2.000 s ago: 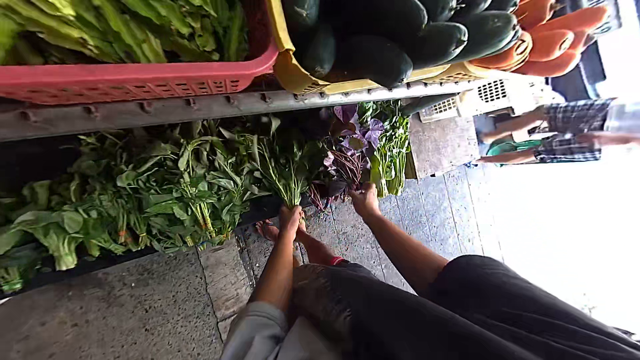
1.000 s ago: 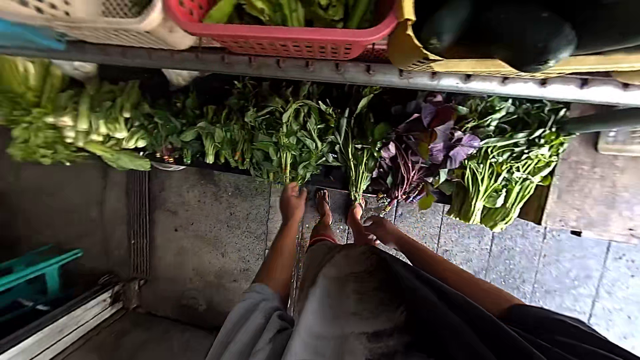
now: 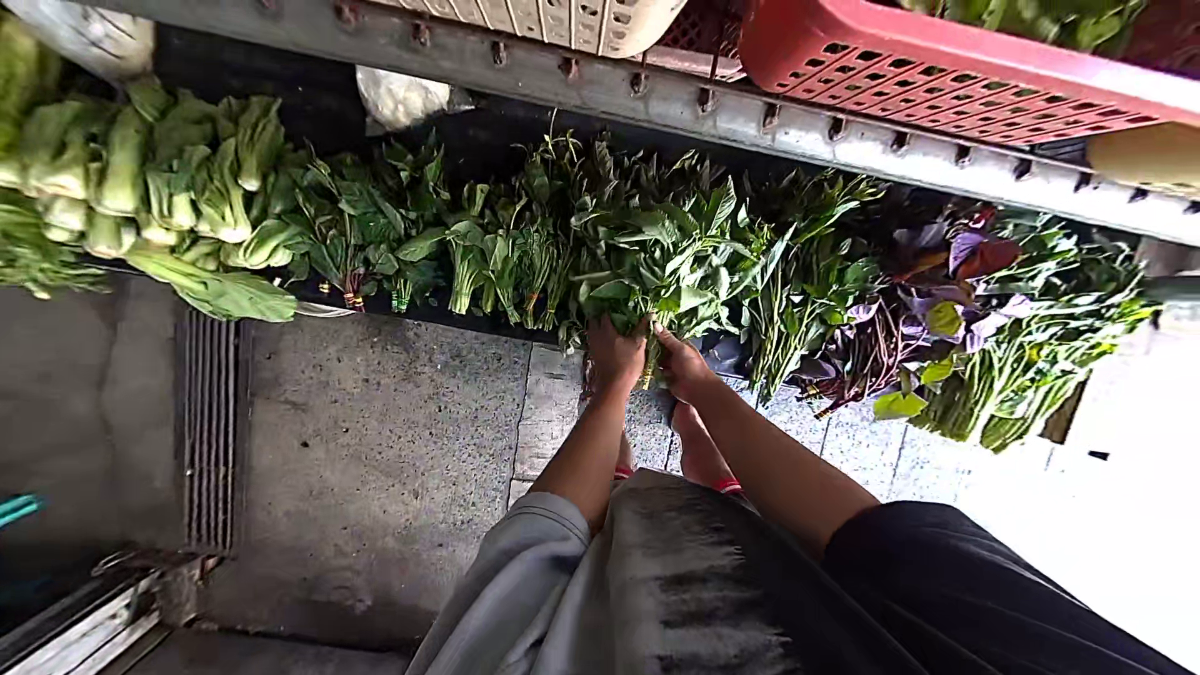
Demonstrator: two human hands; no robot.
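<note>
Both my hands meet at the stems of a bunch of leafy greens [image 3: 689, 272], near the front edge of the low vegetable row. My left hand [image 3: 616, 356] closes on the stem end from the left, and my right hand [image 3: 684, 364] grips it from the right, its thumb against the stems. The tied stem ends poke out below between the hands. More bundled greens [image 3: 511, 262] lie just left, some bound with coloured bands. To the right are long-stemmed greens [image 3: 797, 300], purple-leaved stalks [image 3: 872, 352] and a pale green-stemmed bunch [image 3: 1003, 375].
A metal shelf rail [image 3: 572, 70] crosses above the greens, under a red plastic basket [image 3: 937, 75] and a cream basket [image 3: 562, 23]. Bok choy [image 3: 122, 178] fills the row's left end. A floor grate [image 3: 208, 431] and a metal-edged frame [image 3: 103, 609] are at left.
The view has shifted left along the row. My hands, apart a second ago, are now together on one bunch of greens.
</note>
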